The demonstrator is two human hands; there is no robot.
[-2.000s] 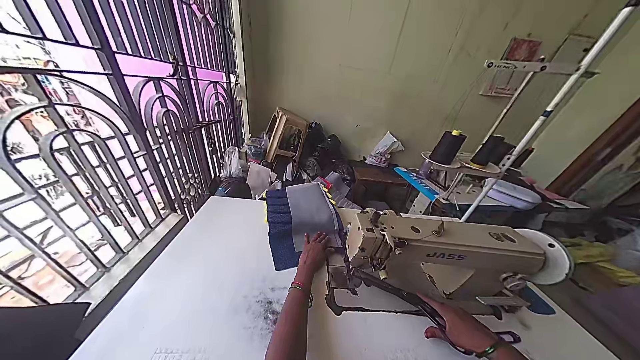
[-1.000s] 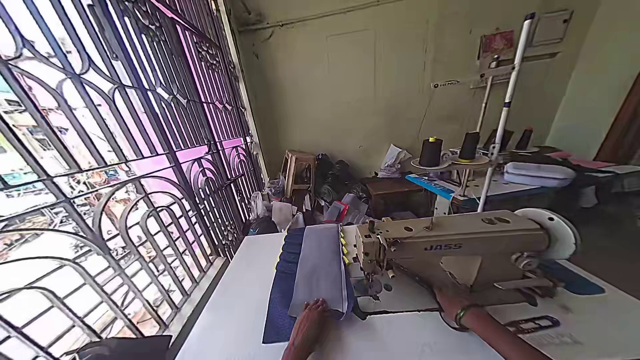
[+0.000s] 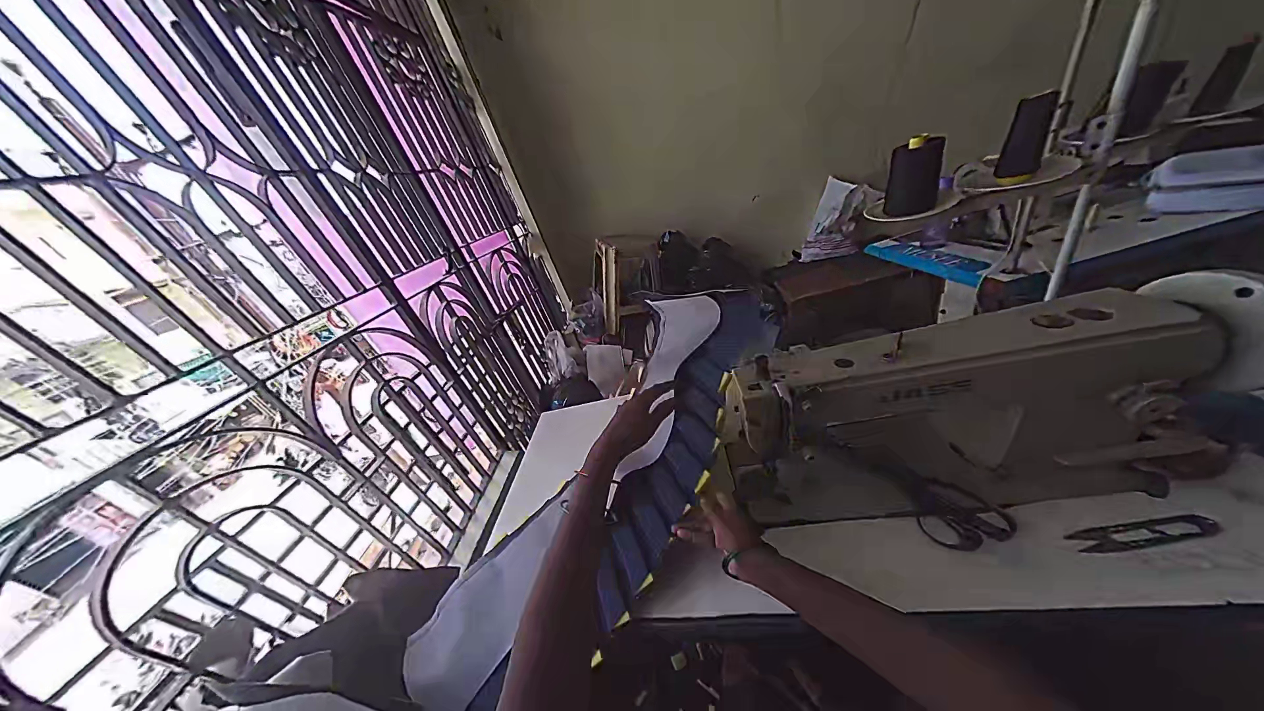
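Observation:
A long strip of pleated blue fabric (image 3: pixel 681 464) with yellow bits along its edge runs diagonally beside the needle end of a Jass sewing machine (image 3: pixel 987 395). Pale grey fabric (image 3: pixel 686 331) lies along its left side. My left hand (image 3: pixel 640 420) is on the fabric, fingers bent; whether it grips is unclear. At the yellow-marked edge, just below the machine's head, my right hand (image 3: pixel 726 525) touches the blue fabric with its fingertips. Black-handled scissors (image 3: pixel 963 513) lie on the machine bed, and thread snips (image 3: pixel 1145 533) rest farther right.
A metal window grille (image 3: pixel 296 296) rises on the left. Black thread cones (image 3: pixel 913 178) stand on a holder behind the machine. A wooden stool (image 3: pixel 607 281) and bundled items are beyond the white table (image 3: pixel 558 444). Grey cloth (image 3: pixel 385 632) hangs at the near left.
The blue and grey fabric now stretches out lengthwise across the table's left side. My right hand has moved from the machine's bed to the fabric edge. The scissors now lie free on the bed.

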